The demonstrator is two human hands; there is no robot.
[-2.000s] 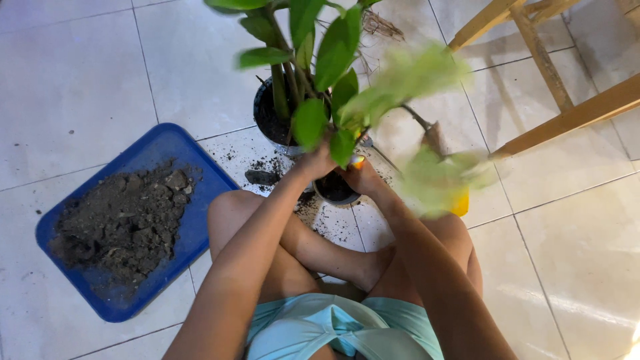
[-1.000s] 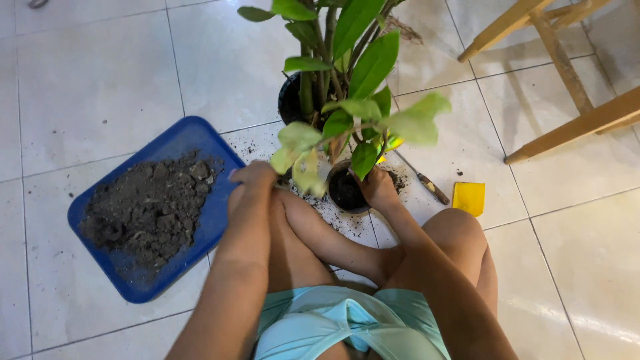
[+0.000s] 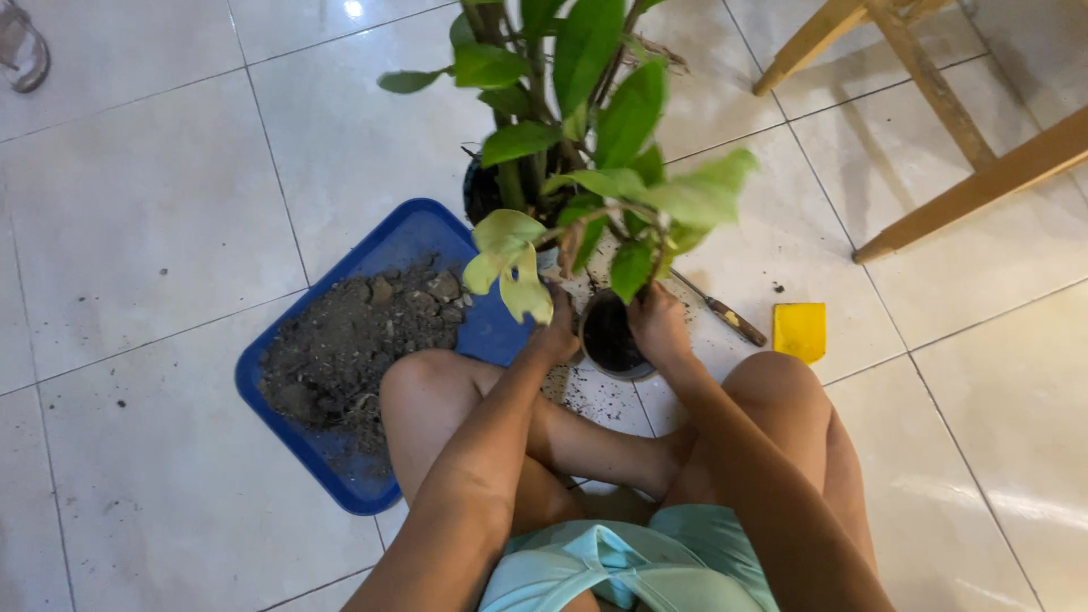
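A small round pot with dark soil inside stands on the tiled floor between my hands. My right hand is closed at the pot's right rim, on the base of a leafy plant stem that leans over the pot. My left hand is just left of the pot, partly behind pale yellow-green leaves; whether it grips anything is hidden. Behind, a larger dark pot holds a tall plant with thick stems and glossy green leaves.
A blue plastic tray heaped with dark soil lies at the left, against my knee. Right of the small pot are a wooden-handled tool and a yellow square piece. Wooden furniture legs stand upper right; footwear is upper left.
My left hand was with my right at the small pot, then moved left toward the tray, and is now back beside the pot. My right hand has stayed at the pot.
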